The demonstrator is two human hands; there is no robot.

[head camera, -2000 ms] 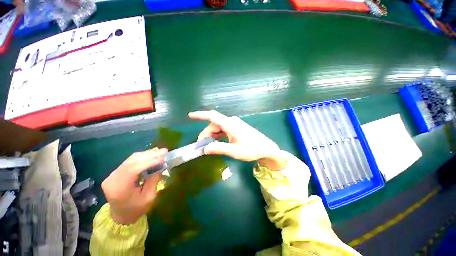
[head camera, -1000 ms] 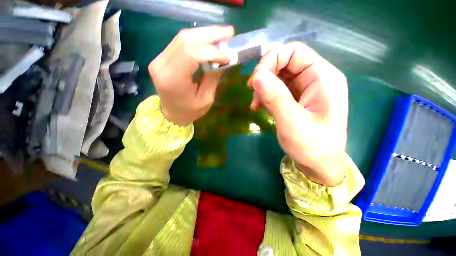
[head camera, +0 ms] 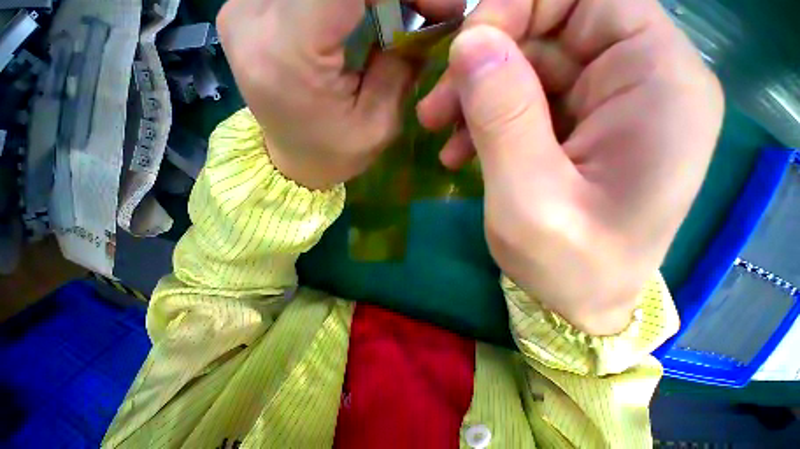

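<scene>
My left hand (head camera: 311,92) is at the top, its fingers partly cut off by the frame edge, closed on a silver-grey metal housing (head camera: 388,24). Only a short end of the housing shows. My right hand (head camera: 588,167) is close beside it, thumb and fingers pinched at the housing's end. A thin amber tape piece (head camera: 423,39) runs along the housing's lower edge to the right fingertips; the fingers hide its end. Yellow-green see-through film sheets (head camera: 377,244) lie flat on the green bench below the hands.
Beige packing paper (head camera: 92,149) and loose metal housings (head camera: 189,37) lie at the left. A blue tray (head camera: 706,367) holding rows of housings is at the right, cut by the frame edge, with a white sheet beside it. A blue crate or stool (head camera: 75,359) stands lower left.
The view has tipped down and come closer. The housing and both hands now sit higher and larger in view. The right fingertips, earlier just below the housing, are now at its end with amber tape.
</scene>
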